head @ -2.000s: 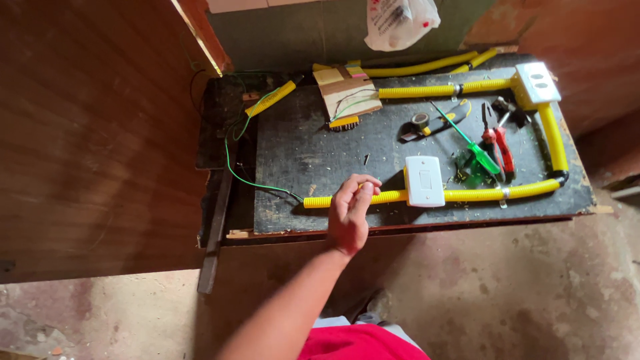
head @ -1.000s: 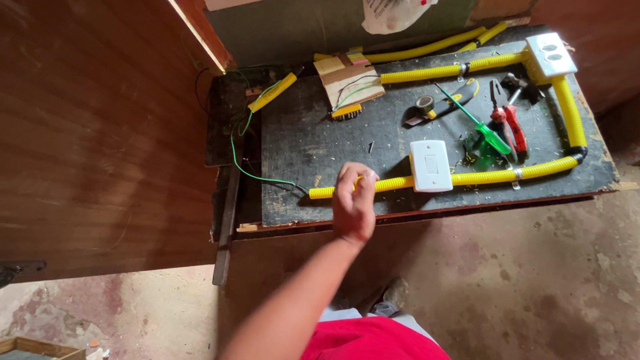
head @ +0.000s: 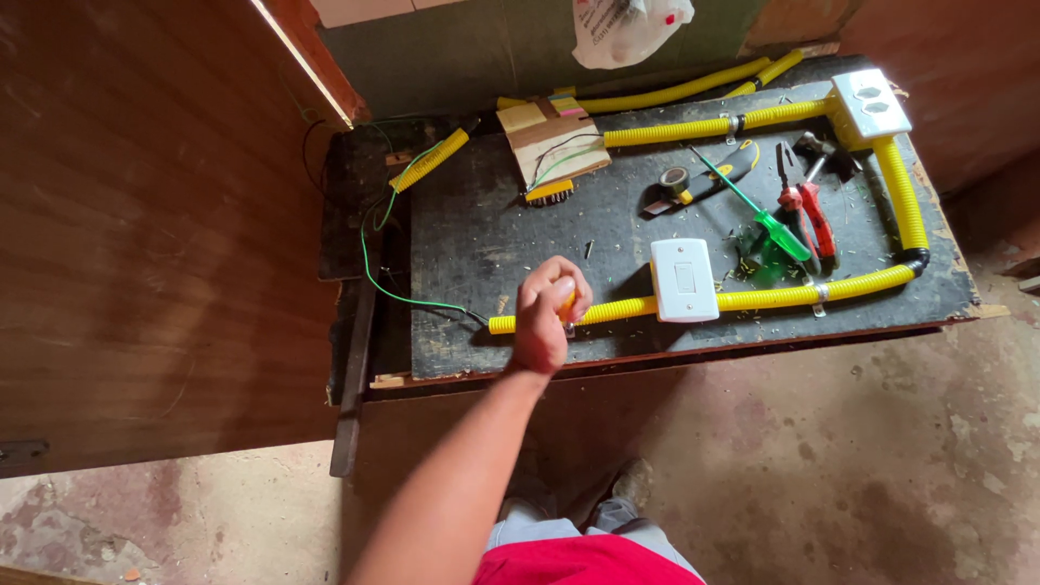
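My left hand [head: 551, 313] is closed around a small yellow-orange tool handle [head: 568, 306]; most of the tool is hidden by the fingers. The fist is over the left part of the yellow corrugated conduit [head: 619, 310], near a metal clamp [head: 569, 330]. Just right of it, a white switch plate [head: 684, 280] sits along the same conduit. A green wire [head: 422, 303] and a dark wire come out of the conduit's left end. A second metal clamp [head: 819, 299] holds the conduit right of the switch. My right hand is not in view.
On the black board [head: 479, 244] lie a green screwdriver [head: 780, 234], red-handled pliers [head: 815, 219], a hammer [head: 825, 154], a utility knife [head: 731, 166] and a roll of tape [head: 673, 180]. An outlet box [head: 871, 104] stands at the back right. A wooden panel [head: 162, 227] rises at left.
My left hand stays by the conduit left of the switch, and its fingers and wrist have changed posture slightly. The tools on the board have not plainly moved.
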